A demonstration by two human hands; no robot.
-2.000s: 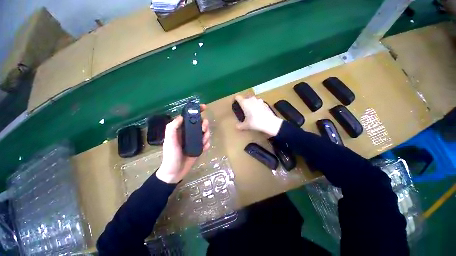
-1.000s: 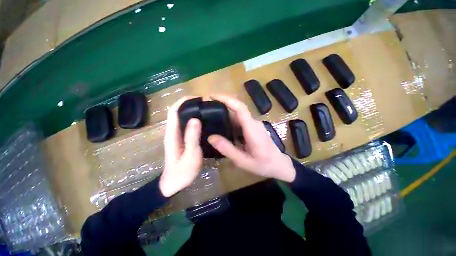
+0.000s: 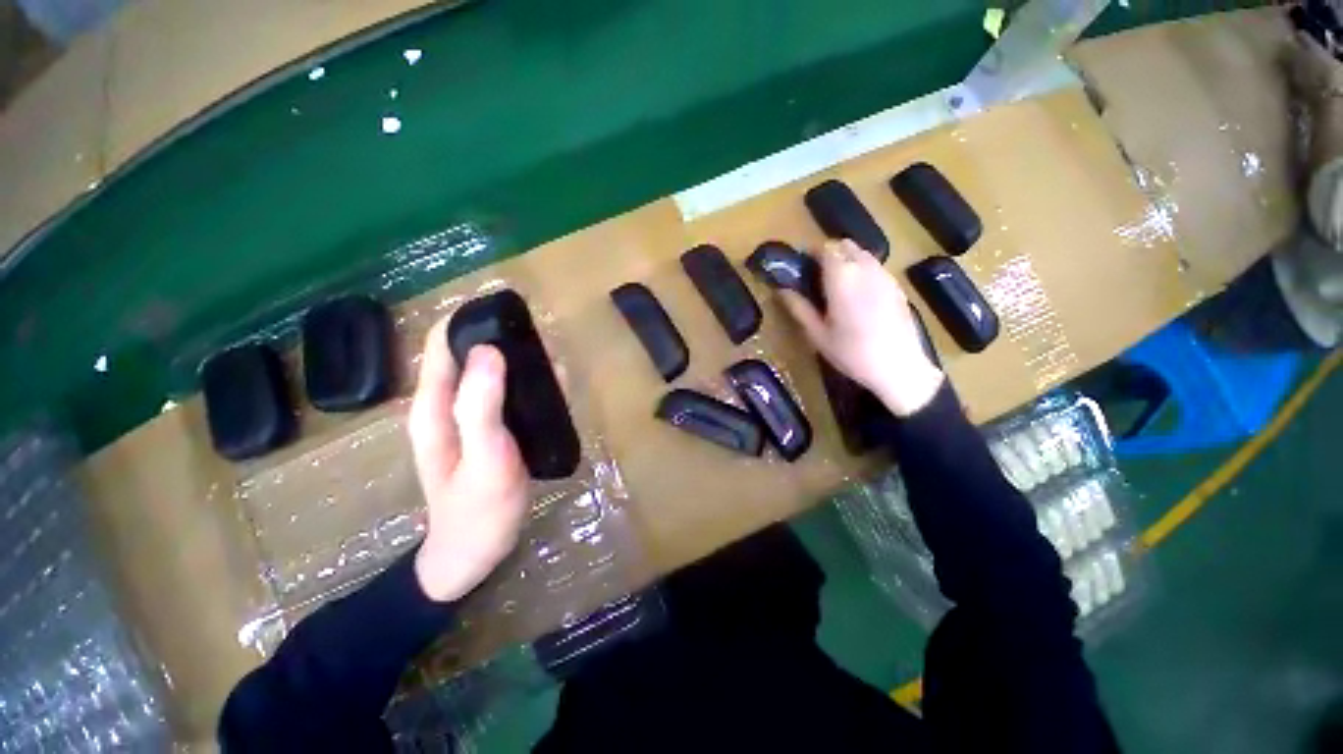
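My left hand [image 3: 469, 469] holds a black case [image 3: 533, 386] over the clear blister tray [image 3: 346, 516], its thumb across the case. Two more black cases [image 3: 248, 401] [image 3: 346, 354] lie side by side at the tray's far left. My right hand [image 3: 872, 327] is closed on a glossy-faced black part [image 3: 781, 265] among the loose parts. Several loose black halves [image 3: 650, 330] [image 3: 722, 293] lie in rows to the right of the tray, some glossy-faced [image 3: 769, 408] [image 3: 954, 304]. Parts under my right hand and sleeve are partly hidden.
A cardboard sheet [image 3: 648, 508] covers the bench. A green conveyor belt [image 3: 516, 140] runs beyond it. Stacked clear trays [image 3: 74, 604] stand at the left end. A tray of white parts [image 3: 1083, 523] and a blue stool [image 3: 1215, 398] are below the bench at right.
My hands have parted. My left hand keeps a case on the left; my right hand has moved right and taken hold of a glossy part. The view has shifted slightly.
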